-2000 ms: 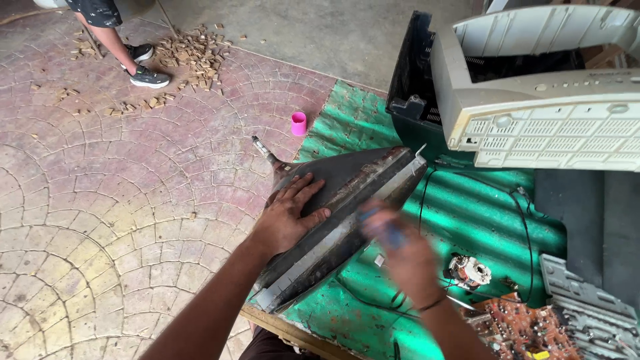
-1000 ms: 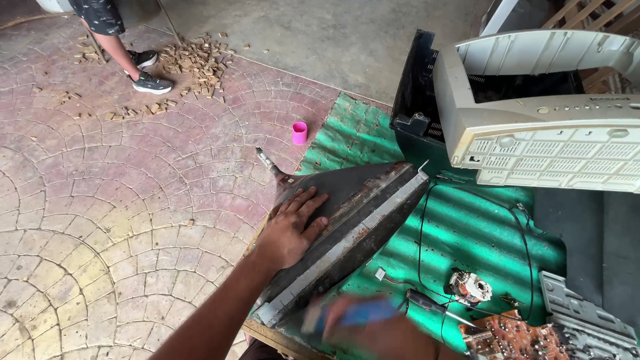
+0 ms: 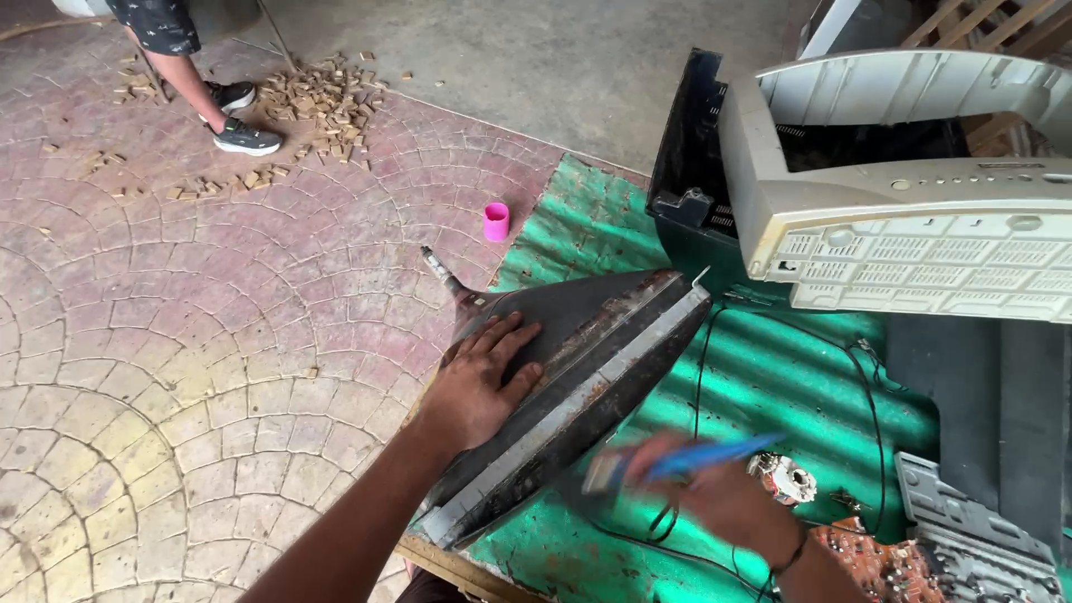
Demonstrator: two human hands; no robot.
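A cathode-ray picture tube [image 3: 578, 335] with a dark, dirty body and a grey metal band round its rim lies tilted on the bench, its narrow neck pointing up and left. My left hand [image 3: 481, 385] rests on the tube's dark funnel, fingers apart. In my right hand [image 3: 703, 486], blurred by motion, is a paintbrush with a blue handle [image 3: 712, 455]; its bristles are beside the tube's lower right side. A copper deflection coil [image 3: 783, 479] lies just beyond that hand.
Green corrugated sheet [image 3: 754, 377] lies under the tube, with black cables across it. A pale television casing [image 3: 904, 201] stands at upper right, circuit boards [image 3: 888, 561] lie lower right. A pink cup [image 3: 496, 222] is beyond the sheet. A person [image 3: 180, 75] stands near scattered wood pieces [image 3: 327, 105].
My right hand has moved the brush from near the tube's lower end, one second ago, to the right. My left hand stays on the tube's funnel.
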